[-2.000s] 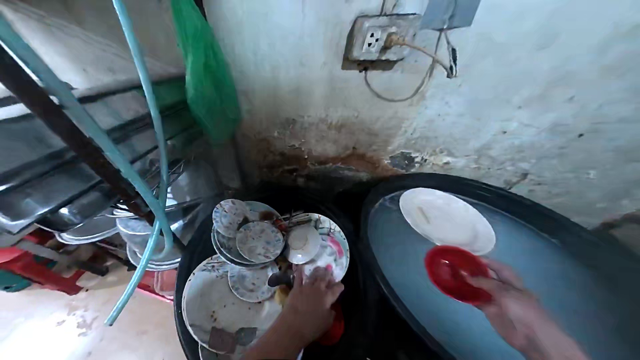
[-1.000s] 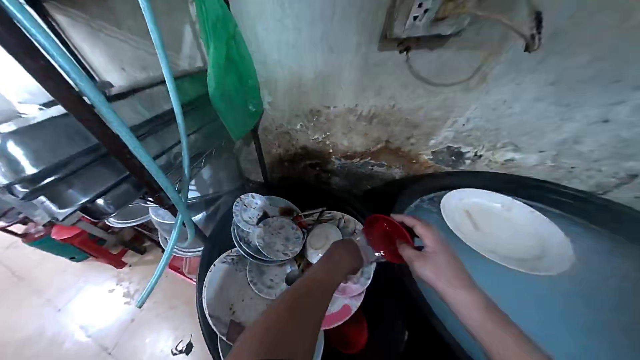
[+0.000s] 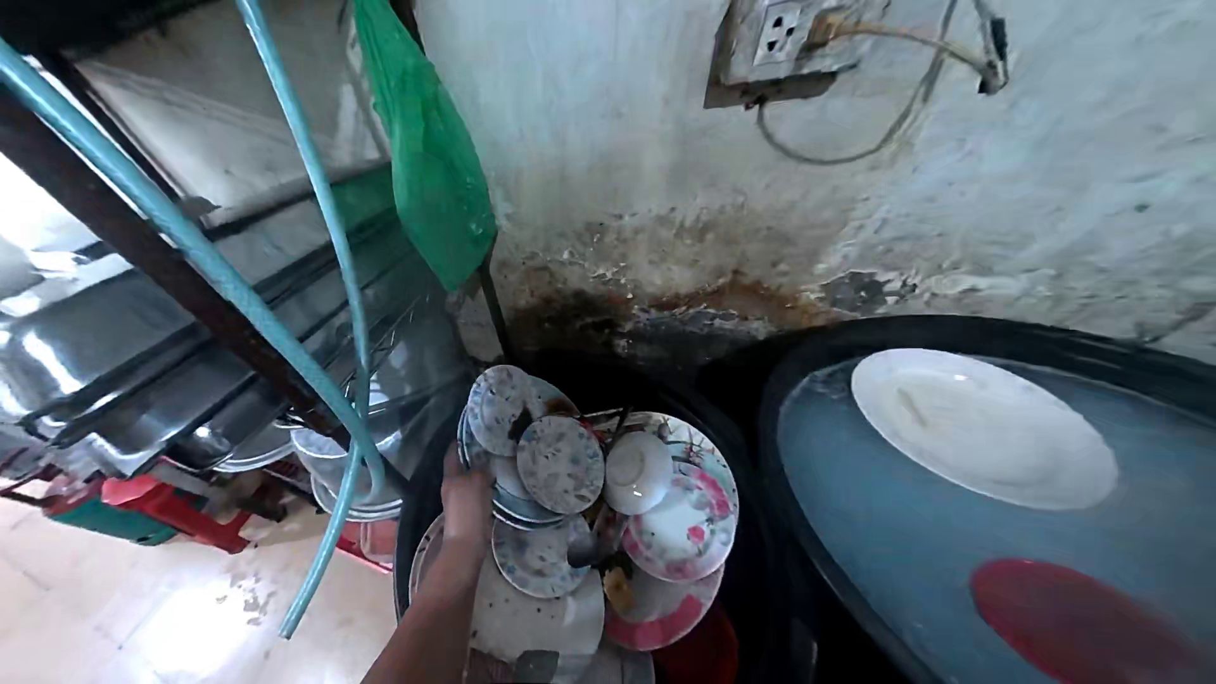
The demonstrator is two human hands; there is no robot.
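Note:
My left hand point(image 3: 467, 508) is at the left side of a stack of small patterned plates point(image 3: 518, 508), its fingers partly hidden around the rim. The stack leans in a dark tub point(image 3: 413, 560) among other dirty dishes. Beside it are a small white bowl point(image 3: 637, 472), a plate with pink flowers point(image 3: 679, 532) and a spoon-like utensil point(image 3: 584, 551). In the cloudy water of the large black tub point(image 3: 793, 513) are a white oval plate point(image 3: 983, 427), near the surface, and a blurred red dish point(image 3: 1064, 617). My right hand is not in view.
A light blue hose point(image 3: 347, 275) hangs at the left, in front of a rack of metal pans point(image 3: 123, 332). A green plastic bag point(image 3: 432, 171) hangs by the wall. An outlet point(image 3: 781, 33) with a plugged-in cord is above the tubs. Red stools point(image 3: 180, 508) are on the floor.
My left hand has moved left, from the middle of the dishes to the side of the plate stack. The red dish has left my right hand and is in the water; my right hand is out of view.

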